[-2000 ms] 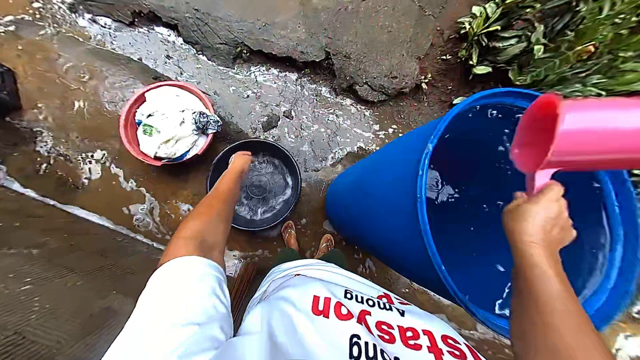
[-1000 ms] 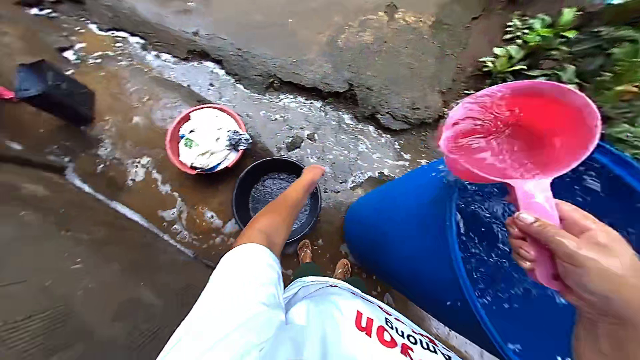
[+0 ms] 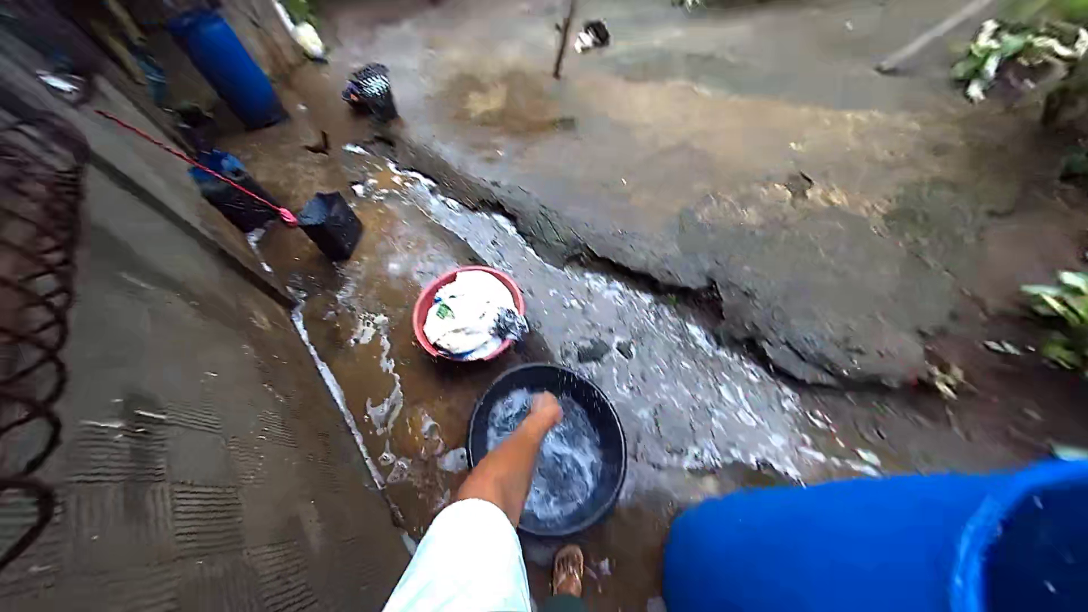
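My left hand [image 3: 545, 411] is over the black basin [image 3: 614, 476], its fingers hidden or blurred against the churned, foamy water; whether it touches the basin or holds anything is not clear. Just beyond stands a red basin [image 3: 420, 316] heaped with white wet clothes [image 3: 472, 310] and a dark patterned piece at the right side. The large blue drum [image 3: 816, 544] fills the lower right corner, its open mouth partly in view. My right hand and the pink dipper are out of the frame.
Foamy water runs along the cracked concrete ledge [image 3: 663, 289]. Black containers [image 3: 331, 225], a red cord [image 3: 195, 161] and another blue drum [image 3: 228, 68] are at the upper left. A wire mesh [image 3: 34, 323] borders the left edge. My foot [image 3: 568, 569] is near the black basin.
The pink dipper and my right hand, seen over the blue drum before, have left the view. The water in the black basin is now churned and foamy. The view has swung left.
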